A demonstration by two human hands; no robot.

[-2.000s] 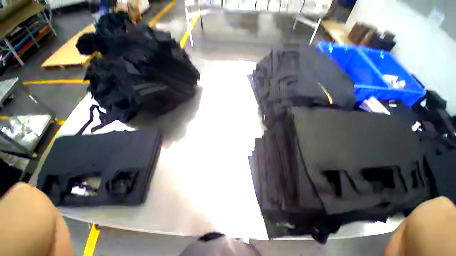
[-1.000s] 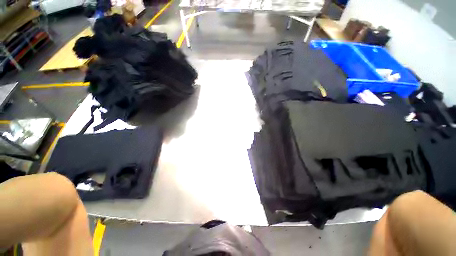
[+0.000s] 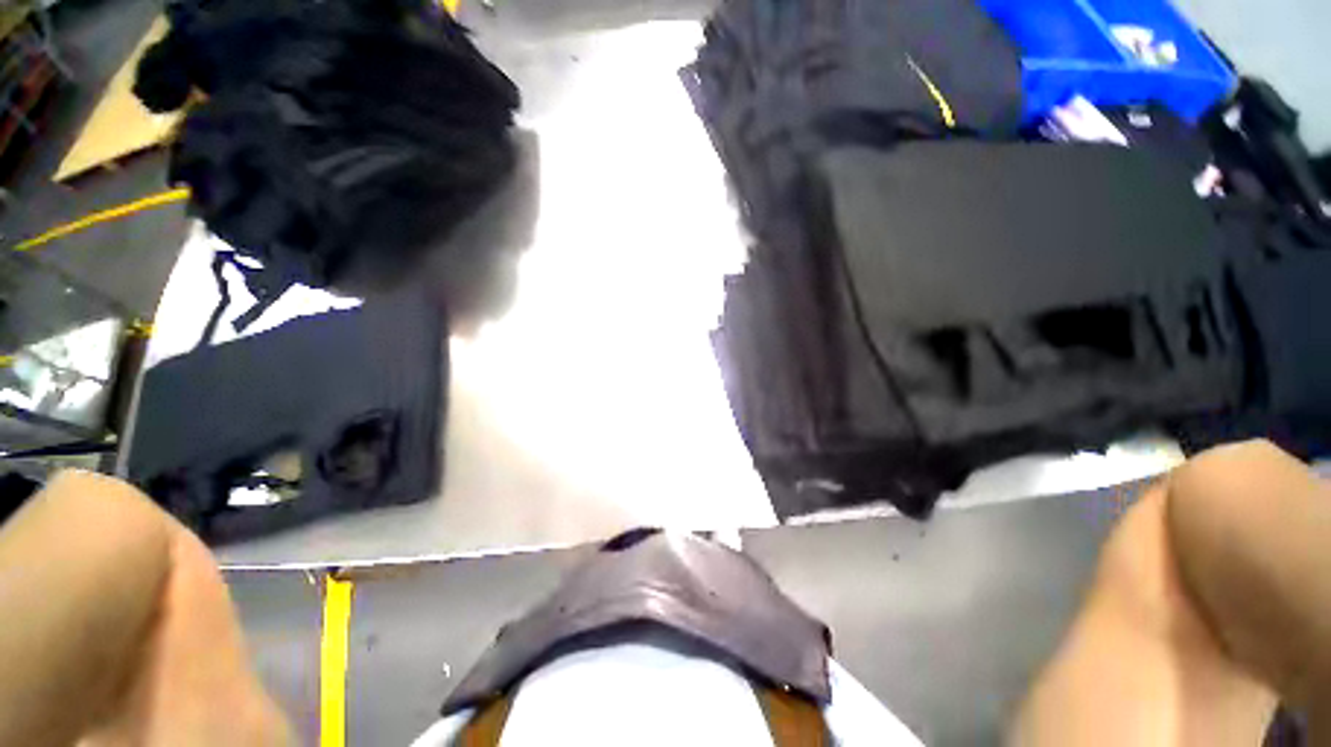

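Neither of my hands shows. Only my bare bent arms show, large at the bottom left and bottom right, cut off by the edge. A black panel with cut-outs (image 3: 292,380) lies flat at the left of the table; one opening shows the light tabletop, another holds dark bunched material. A thick panel stack (image 3: 1029,241) lies at the right, with layered edges on its left side and dark openings near its front edge. Behind it is another black pile (image 3: 861,66) with a thin yellow strip on top.
A heap of black pieces (image 3: 343,132) with dangling straps stands at the back left of the shiny table (image 3: 620,292). A blue bin (image 3: 1073,51) and dark pieces lie at the far right. My dark apron (image 3: 657,591) is at the bottom centre. A yellow floor line (image 3: 336,657) runs below.
The view has tilted down, so the table and its piles sit higher and more of my apron and arms shows. Nothing on the table has visibly moved.
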